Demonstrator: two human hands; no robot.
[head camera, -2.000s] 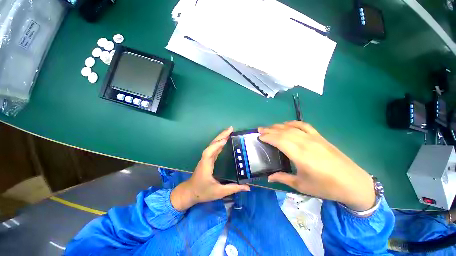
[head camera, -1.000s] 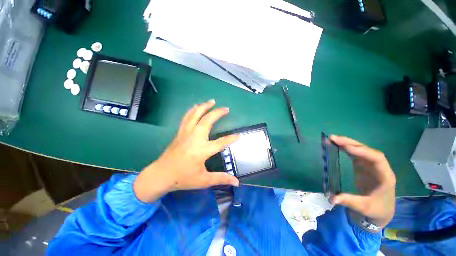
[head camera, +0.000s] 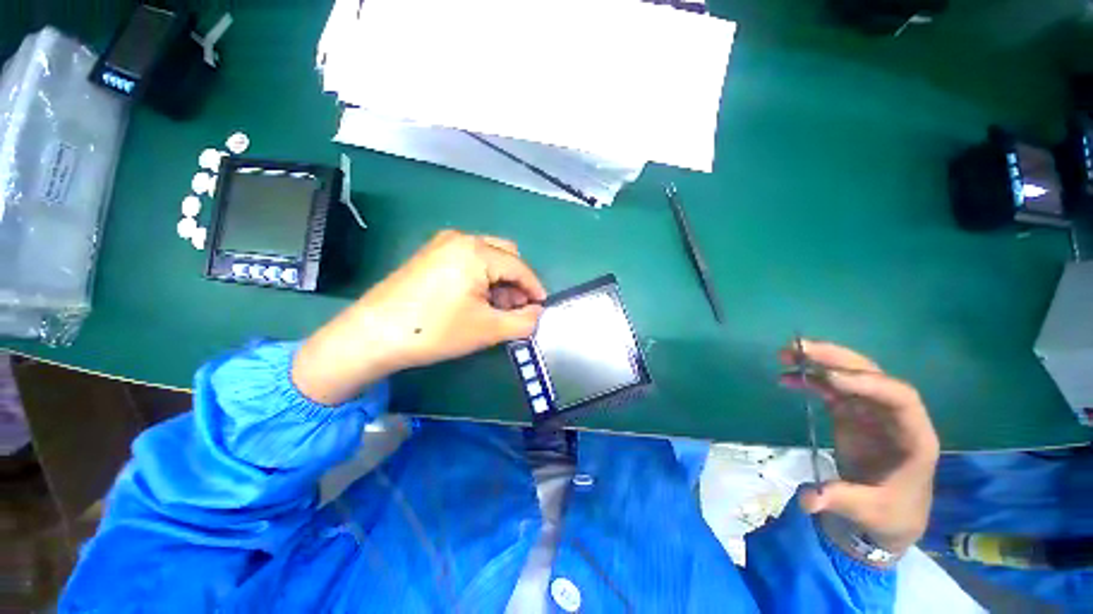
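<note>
A black panel meter (head camera: 587, 350) with a bright pale screen and a row of four pale buttons lies face up, tilted, near the bench's front edge. My left hand (head camera: 450, 300) is at its upper left corner, fingertips pinched together; whether they grip the meter or something thin on it cannot be told. My right hand (head camera: 873, 438) is off to the right and holds a thin front bezel (head camera: 811, 414) edge-on between thumb and fingers. Dark tweezers (head camera: 695, 254) lie on the mat between the hands, above the meter.
Another panel meter (head camera: 270, 226) stands at left beside round white pads (head camera: 195, 206). White sheets (head camera: 527, 72) lie at the back. Plastic bags (head camera: 54, 180) are at far left, another meter (head camera: 144, 54) beyond. More meters (head camera: 1031, 180) and a white-grey box (head camera: 1070, 336) are at right.
The bezel has come off the meter front and moved right in my right hand. Since the last frame, my left hand has closed its fingers at the meter's upper left corner.
</note>
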